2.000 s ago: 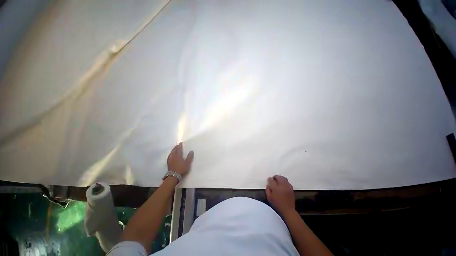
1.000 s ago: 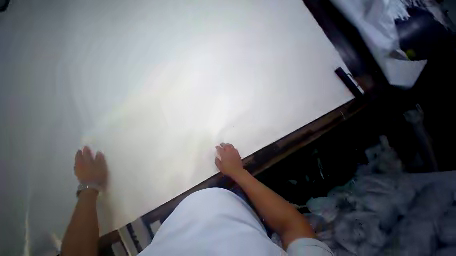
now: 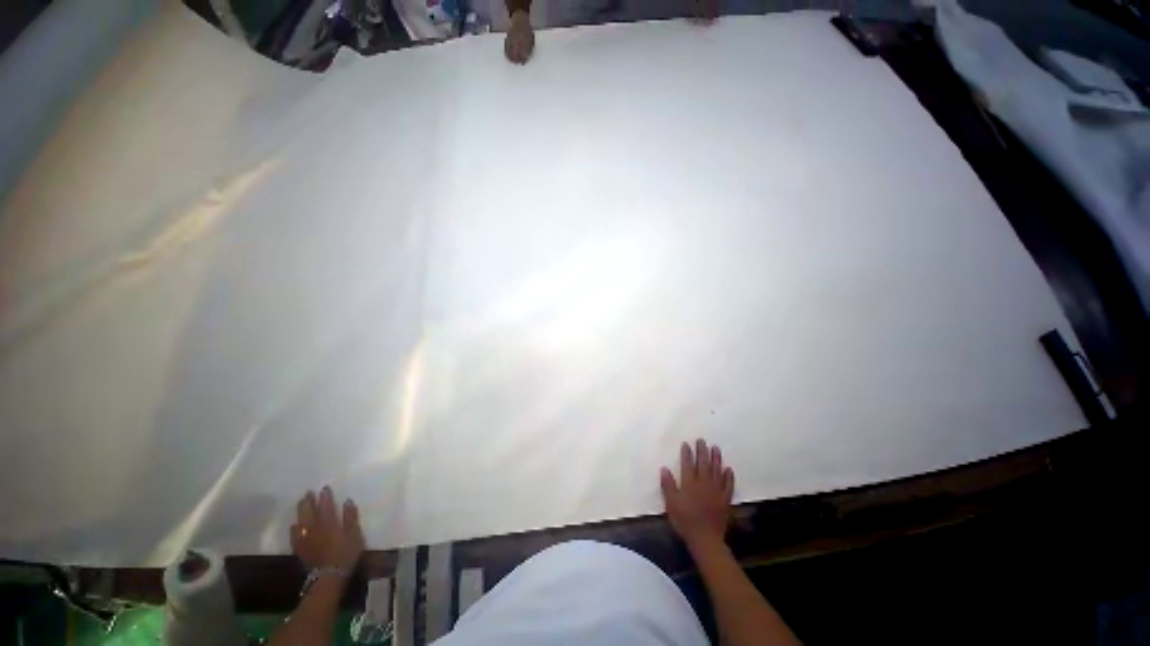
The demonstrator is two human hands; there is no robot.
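Observation:
White fabric point(image 3: 568, 278) covers the table as a wide sheet, smooth at the right and with slanting folds at the left. My left hand point(image 3: 327, 530) lies palm down on the fabric near its close edge, fingers apart. My right hand point(image 3: 699, 495) lies flat on the same edge further right, fingers spread. Neither hand holds anything. A dark bar point(image 3: 1076, 376) lies at the fabric's near right corner.
Another person's hand point(image 3: 520, 41) rests on the far fabric edge. A second dark bar point(image 3: 858, 35) lies at the far right corner. Loose whitish cloth point(image 3: 1047, 114) lies at the right. A pale roll point(image 3: 199, 598) stands below the table edge at the left, above green floor.
The view has swung back left and tilted up, showing the far edge and the other person's hand. My right hand has opened from a curled shape to flat. My left hand is nearer the close edge.

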